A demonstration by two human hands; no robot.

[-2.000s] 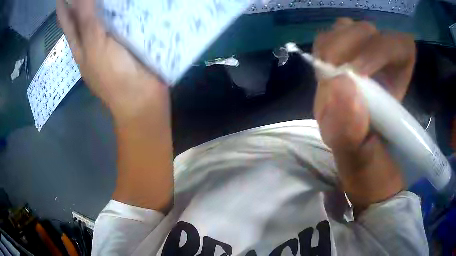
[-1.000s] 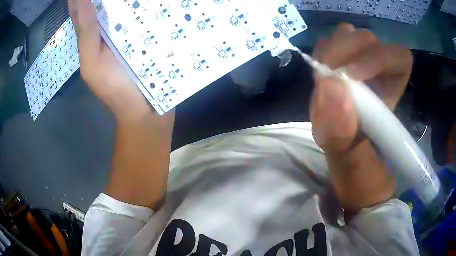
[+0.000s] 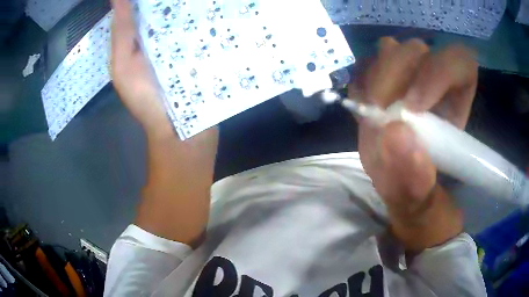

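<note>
My left hand point(image 3: 134, 75) grips a white PCB panel point(image 3: 232, 55) by its left edge and holds it up, tilted. The panel shows rows of dark pads and holes; its top is cut off by the picture's edge. My right hand point(image 3: 406, 122) is blurred and holds a fat white dispensing syringe point(image 3: 464, 151) like a pen, pointing left. A white blob point(image 3: 329, 96) sits at the needle tip point(image 3: 348, 104), close beside the small tab point(image 3: 316, 84) on the panel's lower right edge. I cannot tell if they touch.
Another dotted panel point(image 3: 78, 75) lies at left, with a small white scrap point(image 3: 31, 64) beyond it. More panels point(image 3: 417, 14) lie at the top right. Orange-handled tools point(image 3: 52, 270) are at the lower left, and blue bins point(image 3: 504, 243) at the lower right.
My left hand first brought the panel right and down towards the needle, and its dotted face came into view. Lately my left hand moved slightly right, and the syringe tip dropped lower and tilted flatter.
</note>
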